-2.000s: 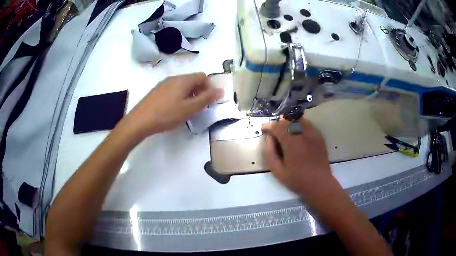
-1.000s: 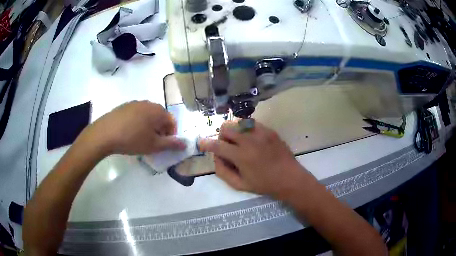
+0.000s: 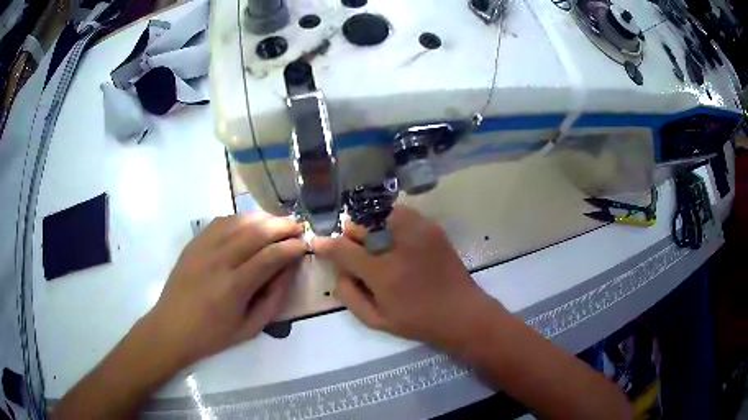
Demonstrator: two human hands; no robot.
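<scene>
The sewing machine head (image 3: 459, 90) stands over the beige bed plate (image 3: 525, 209). Both hands are at the lit presser foot (image 3: 326, 220). My left hand (image 3: 234, 283) lies left of the foot, its fingertips holding down a small pale piece that is almost wholly hidden; a bit of its edge shows at the left. My right hand (image 3: 402, 275) lies just right of and in front of the foot, its fingertips close to my left fingertips on the same piece. The needle tip is hidden. A dark square piece (image 3: 75, 236) lies flat on the table at left.
Curled sewn pieces (image 3: 156, 86) lie in a heap at upper left. Large pale-backed panels run along the left edge. Yellow-and-black snips (image 3: 627, 215) and black-handled scissors (image 3: 689, 215) lie at right. A ruler strip (image 3: 426, 376) follows the front edge.
The view has shifted closer to the machine. Both hands have brought the pale piece from in front of and left of the foot up to it. Its visible part has mostly gone under my fingers.
</scene>
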